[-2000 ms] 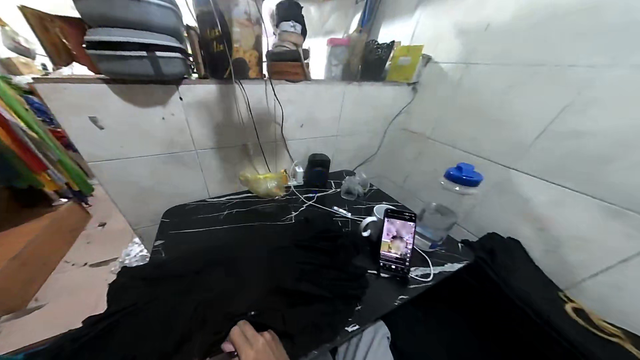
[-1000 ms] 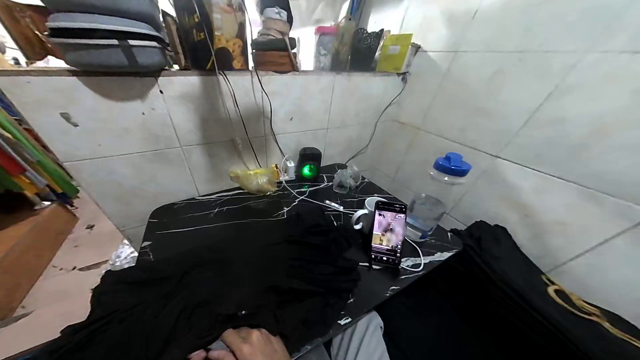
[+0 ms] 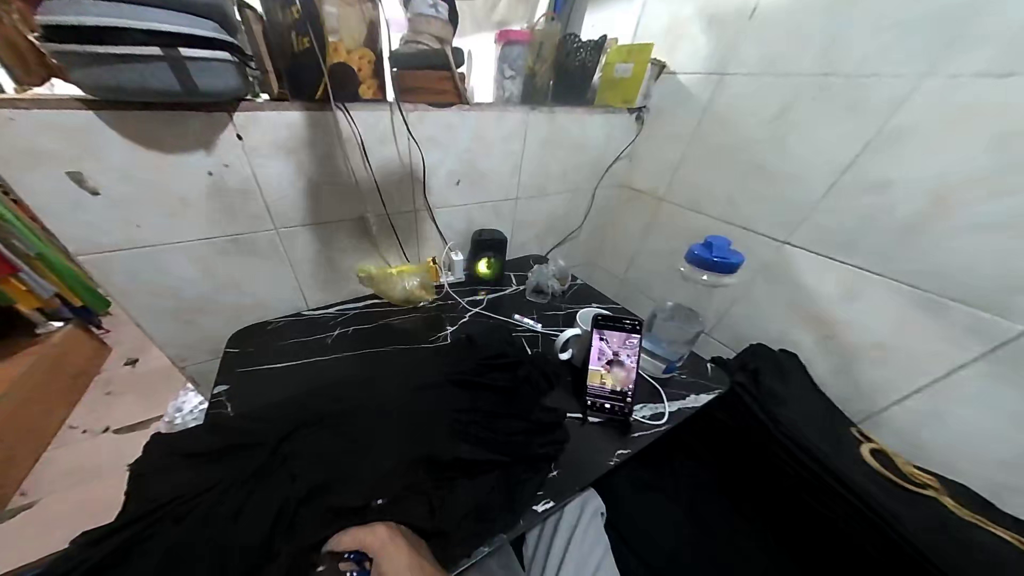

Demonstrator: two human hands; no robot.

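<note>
Black cloth [image 3: 320, 448] lies in loose folds over the near and left part of a black marble-patterned table [image 3: 320, 336]. At the bottom edge of the view, my right hand [image 3: 388, 548] is curled on the cloth, around a small dark object [image 3: 352, 562] with blue and light marks; the frame cuts both off, and what the object is cannot be told. My left hand is not in view. To the right of the cloth, a lit smartphone [image 3: 614, 368] stands upright against a white mug [image 3: 572, 340].
A blue-lidded water bottle [image 3: 676, 320] stands behind the phone. Farther back are a yellowish plastic bag [image 3: 400, 284], a black speaker-like device [image 3: 486, 256], a crumpled clear bag [image 3: 548, 282] and white cables. Black fabric with gold trim [image 3: 912, 472] lies at right. Tiled walls enclose the corner.
The small dark object with blue marks now shows at my right hand, where it was not plain before. The black device's light was green one second ago and is now yellow-green.
</note>
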